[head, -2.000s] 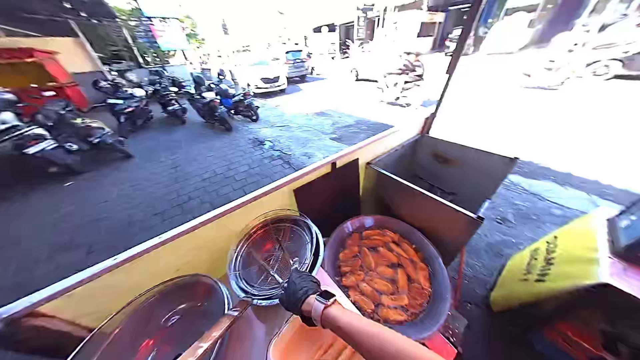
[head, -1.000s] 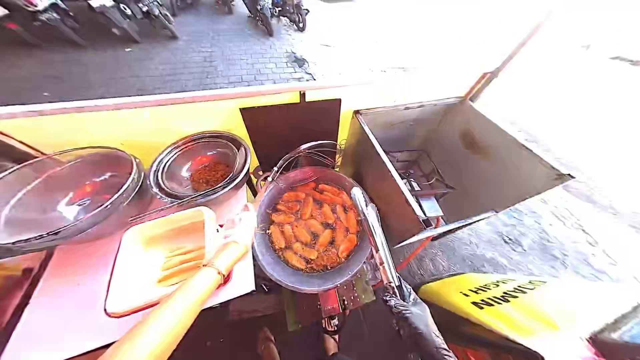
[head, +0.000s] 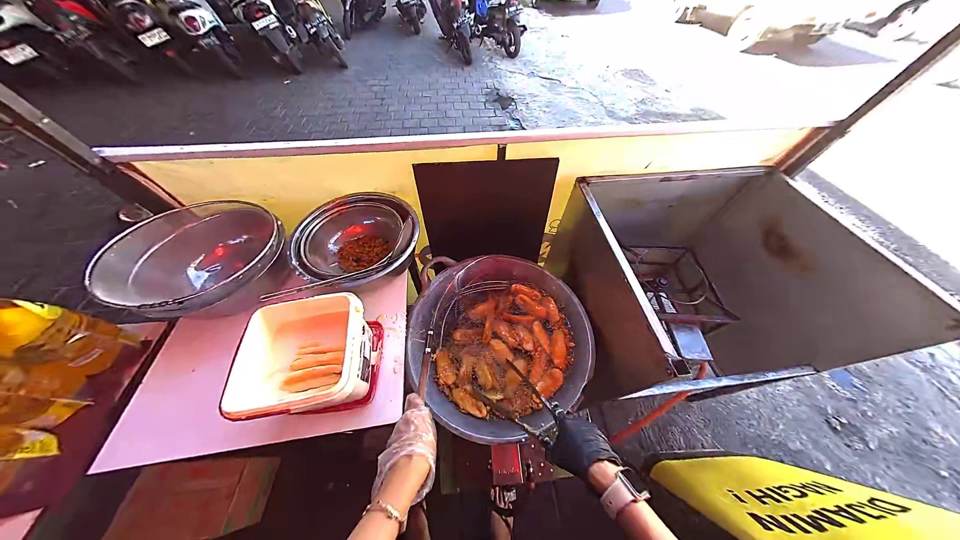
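A metal wok (head: pixel 579 315) holds many browned, elongated pieces of food (head: pixel 534 330) in bubbling oil. My left hand (head: pixel 411 442), in a clear plastic glove, grips the handle of a wire skimmer (head: pixel 427 352) whose basket lies inside the wok's left side. My right hand (head: pixel 581 444), in a black glove with a watch at the wrist, holds metal tongs (head: pixel 534 386), their tips among the food near the front of the wok. Left of the wok, a white plastic tub (head: pixel 259 360) contains several pale pieces (head: pixel 313 369).
Behind the tub stand a large metal bowl (head: pixel 180 262) and stacked bowls (head: pixel 300 244) with brown bits. A metal box (head: pixel 787 225) with a burner frame is at right. A dark panel (head: pixel 486 210) stands behind the wok. Yellow packets (head: pixel 45 375) lie far left.
My left hand has gone from the tub to the skimmer's handle. The tongs, upright beside the wok's right rim a second ago, now reach into the food. The skimmer's basket has moved into the wok.
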